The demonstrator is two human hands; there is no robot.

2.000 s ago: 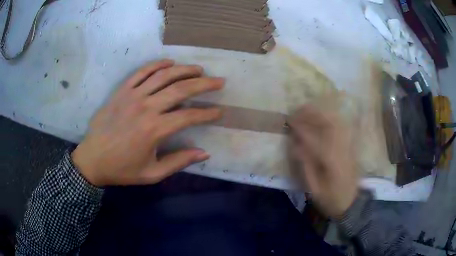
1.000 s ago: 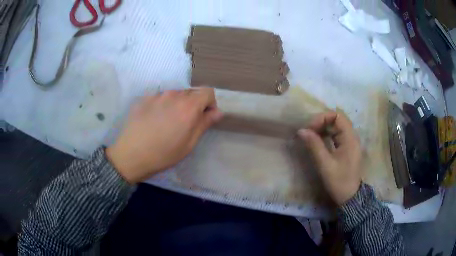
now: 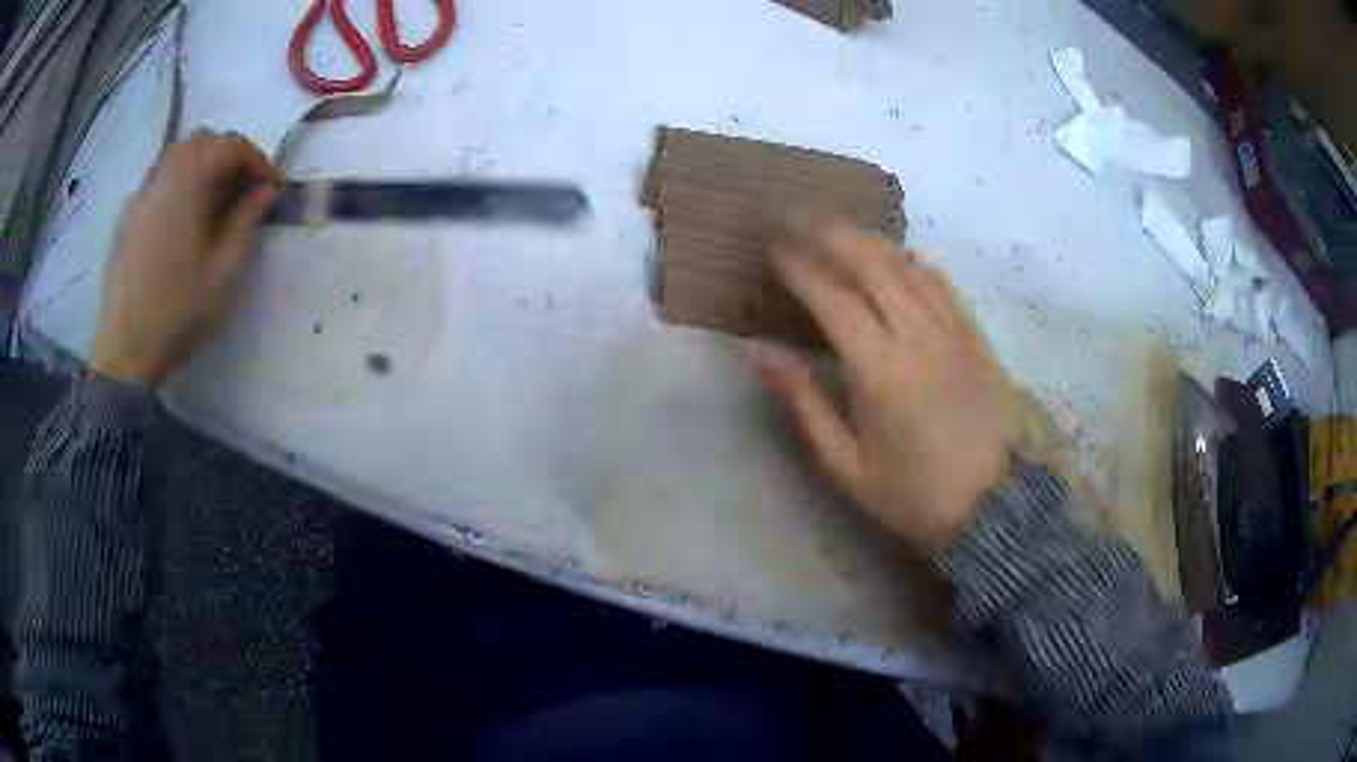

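Observation:
My left hand (image 3: pixel 186 253) is at the left of the table and grips one end of a dark, thin pressing template (image 3: pixel 447 203) with a tan wrap near my fingers. The template points to the right and is slightly blurred. My right hand (image 3: pixel 893 380) lies over the right part of a stack of brown pressed tabs (image 3: pixel 714 231), laid in overlapping ridged rows. Its fingertips are blurred and hide part of the stack; whether they hold a tab cannot be told.
Red-handled scissors (image 3: pixel 339 52) lie at the top left beside a curled fabric tie (image 3: pixel 335 110). A steam iron (image 3: pixel 1243 491) rests at the right edge. White scraps (image 3: pixel 1124 142) lie at the upper right. More brown tabs (image 3: pixel 836 12) show at the top edge.
My hands have moved apart from the brown strip they held between them. My left hand has gone left with the dark template, now bare; my right hand has come over the tab stack.

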